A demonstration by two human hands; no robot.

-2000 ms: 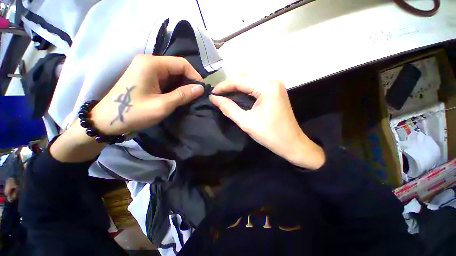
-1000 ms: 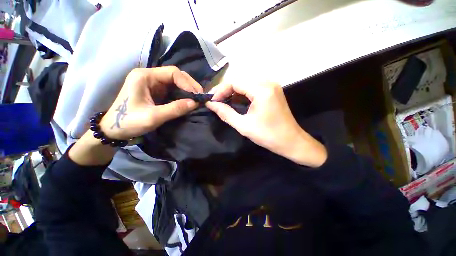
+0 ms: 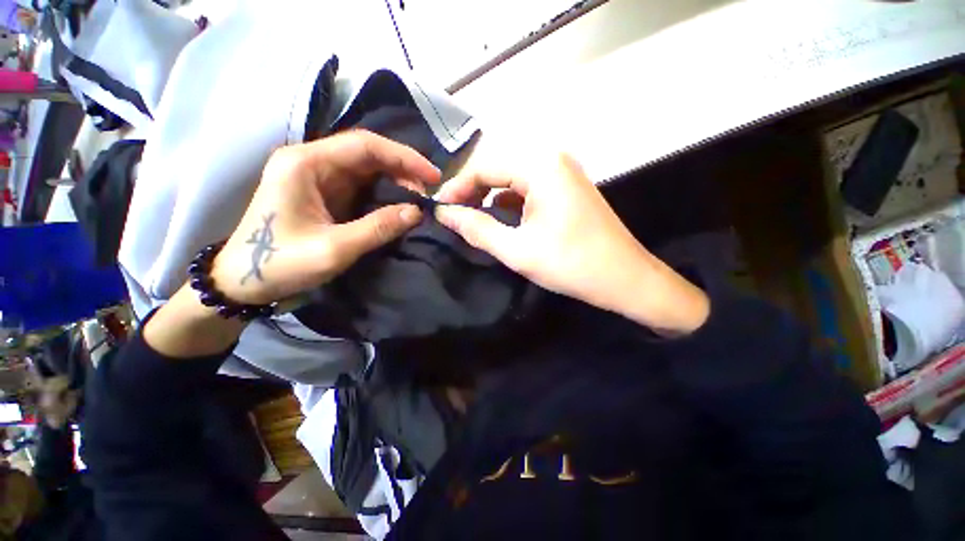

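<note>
My left hand [image 3: 307,222] pinches a folded edge of the dark fabric [image 3: 423,291] between thumb and fingers. My right hand [image 3: 545,227] pinches the same edge just right of it, the fingertips of both hands nearly touching. The wrinkled dark cloth hangs below the hands toward my lap. Pale fabric [image 3: 228,127] lies left of and behind the hands, joined to dark cloth, with a stitched pale corner above my fingers. The exact fold between the fingertips is too small to tell.
The cream machine table [image 3: 677,90] spans the top right. A blue bin [image 3: 58,275] stands at left. An open drawer [image 3: 862,227] at right holds a black object [image 3: 880,162] and white material [image 3: 918,306]. Another person's hand shows faintly at the lower left edge.
The view has shifted, and the dark red shear handle has almost left the top edge. Both hands keep pinching the dark edge, with small shifts of the fingers.
</note>
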